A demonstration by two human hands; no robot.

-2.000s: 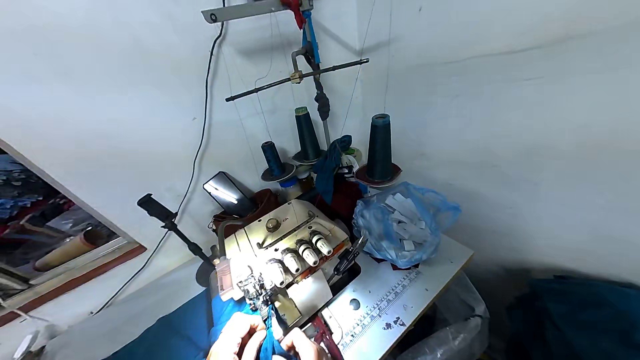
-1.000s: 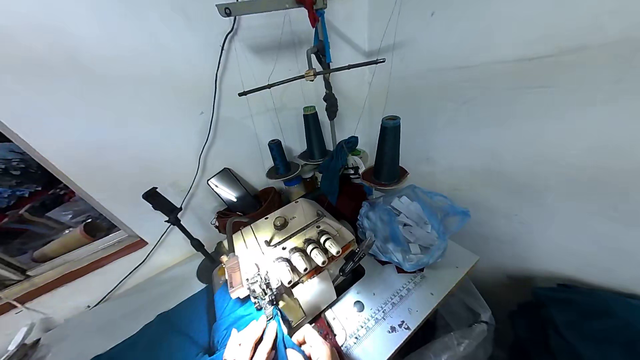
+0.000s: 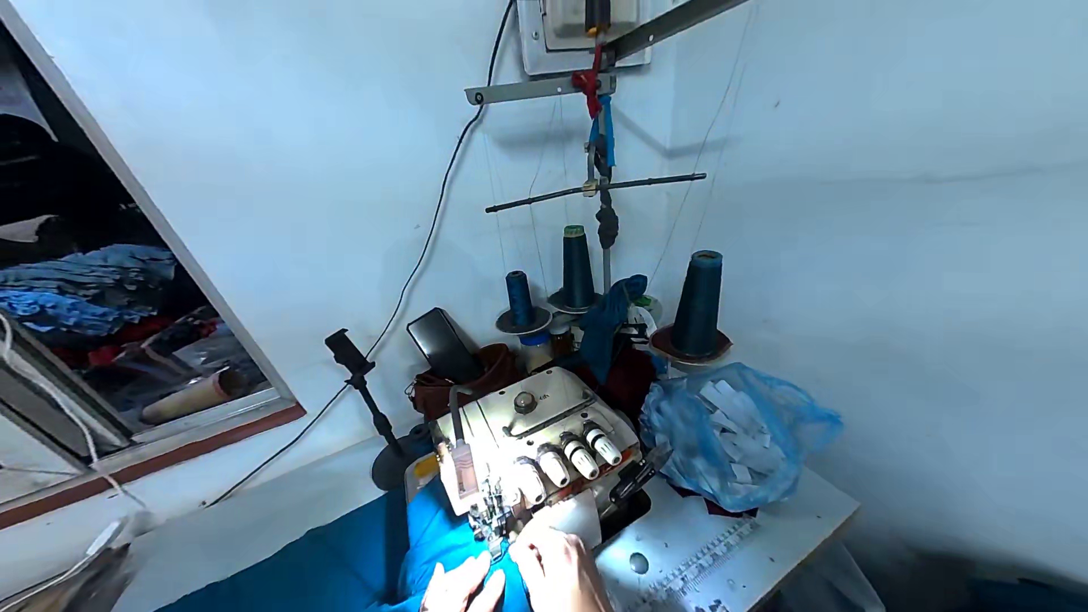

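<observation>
Blue fabric (image 3: 340,552) spreads across the left of the table and up to the presser foot (image 3: 493,535) of an overlock sewing machine (image 3: 527,416). My left hand (image 3: 463,586) lies on the fabric just below the foot, its fingertips pressing the cloth. Right of the foot, my right hand (image 3: 561,565) has its fingers on the edge of the same fabric, close to the needle area. Whether the right fingers pinch the cloth is hard to tell. The wrists are cut off by the lower frame edge. A lamp lights the needle area brightly.
Behind the machine stand dark teal thread cones (image 3: 699,306) and a phone (image 3: 444,344). A blue plastic bag (image 3: 739,433) of white pieces sits at the right, near a ruler scale (image 3: 705,561) on the tabletop. A black stand (image 3: 391,459) is at the left.
The view has shifted, showing more of the wall and window. My right hand has moved up beside the presser foot; earlier both hands held the gathered fabric below it.
</observation>
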